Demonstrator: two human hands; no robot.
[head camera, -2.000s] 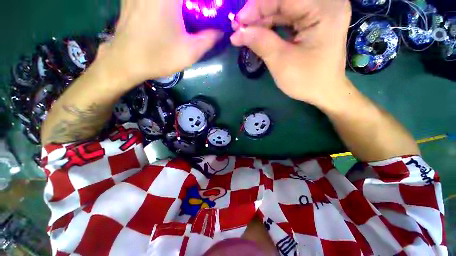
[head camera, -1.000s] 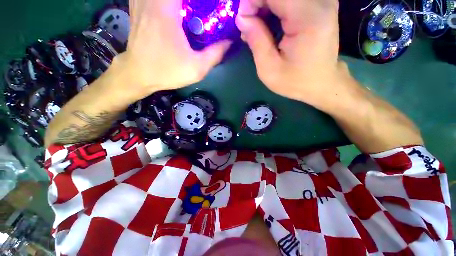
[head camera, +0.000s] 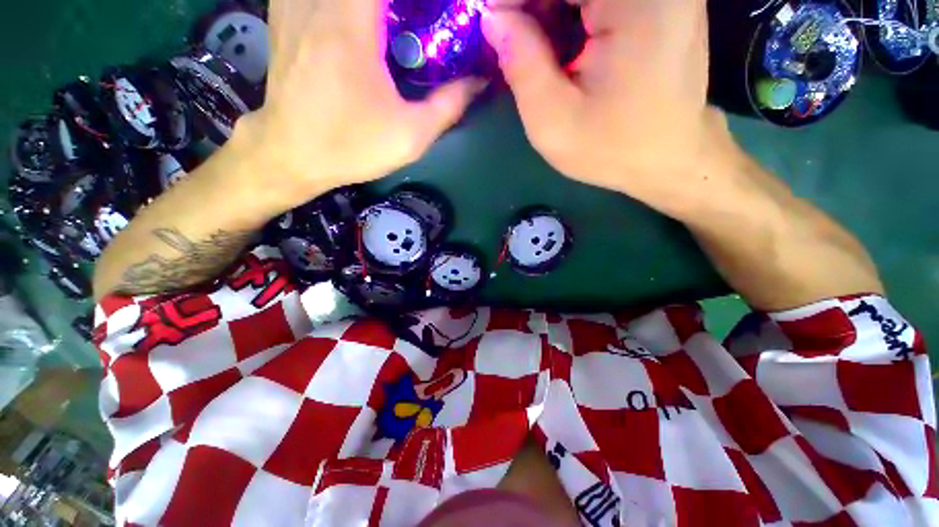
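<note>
A round circuit board (head camera: 438, 39) glows pink-purple at the top edge, partly cut off by the frame. My left hand (head camera: 345, 98) holds it from the left, with the thumb at its lower rim. My right hand (head camera: 613, 98) is at the board's right side, fingertips close together by its edge. A reddish glow shows between the right fingers. Whether the right fingers pinch a small part is hidden by glare and the frame edge.
Black round parts with white faces (head camera: 134, 108) are heaped at left. More lie below my hands, including a separate white-faced round part (head camera: 536, 242). Unlit circuit boards (head camera: 806, 62) with a white cable (head camera: 870, 23) are at upper right. Clear plastic (head camera: 15, 335) is at the left edge.
The board has tilted, and its glow shows less of the ring than a second ago. Both hands stay around it. The unlit boards appear slightly higher than two seconds ago.
</note>
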